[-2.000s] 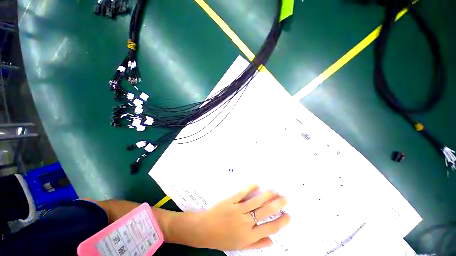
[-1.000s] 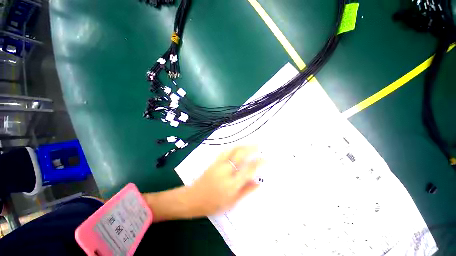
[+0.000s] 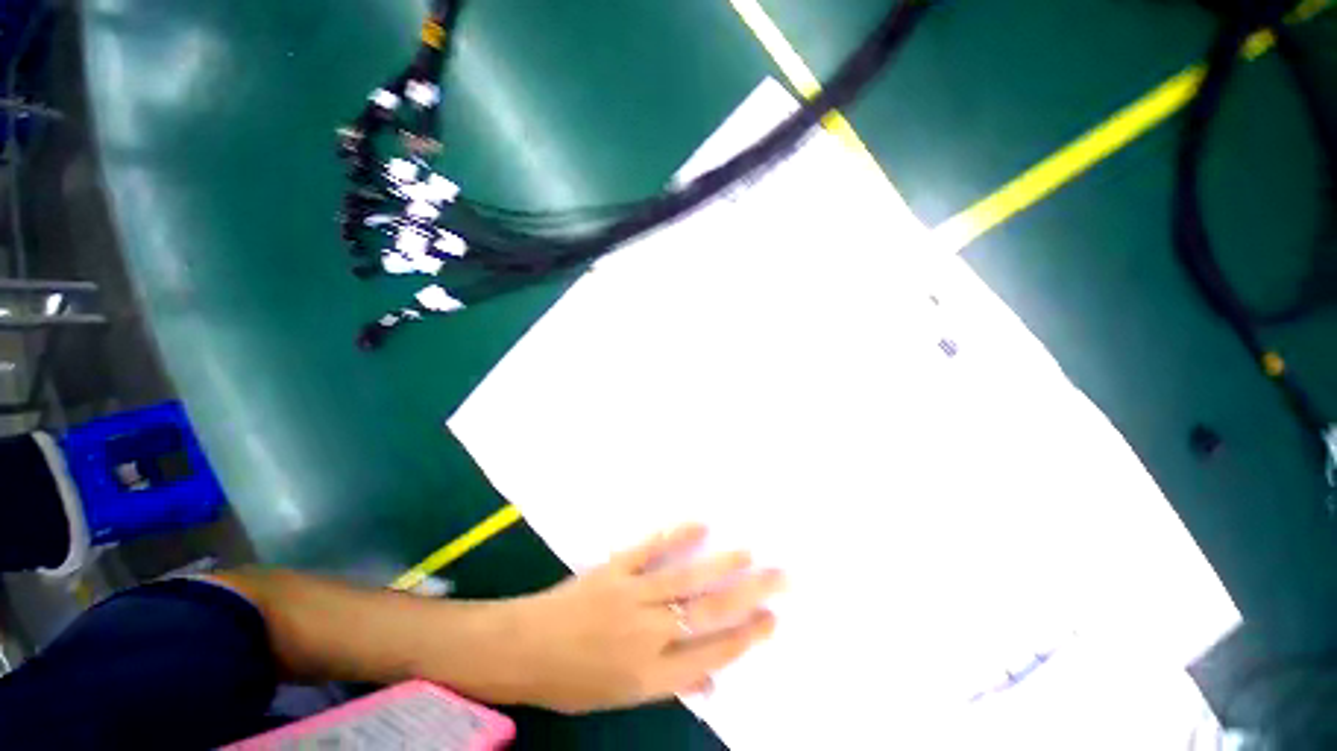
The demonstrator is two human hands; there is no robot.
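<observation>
My left hand (image 3: 667, 624) reaches in from the lower left, palm down on the left edge of a large white sheet (image 3: 821, 382). Its fingers are spread, a ring is on one, and it holds nothing. The sheet's print is mostly washed out by glare. A black wire harness (image 3: 741, 162) crosses the sheet's upper corner. Its thin branches fan out to connectors with white labels (image 3: 418, 235) on the green mat. My right hand is not in view.
Another branch with a yellow band (image 3: 433, 33) lies at upper left. A looped black harness (image 3: 1191, 206) and a small black piece (image 3: 1205, 440) are at right. A pink-framed card (image 3: 389, 722) is by my forearm. A blue bin (image 3: 140, 470) is beyond the table edge.
My left hand has moved from higher on the sheet down to its lower left edge. The view has shifted, so the harness sits higher and its green label is out of view.
</observation>
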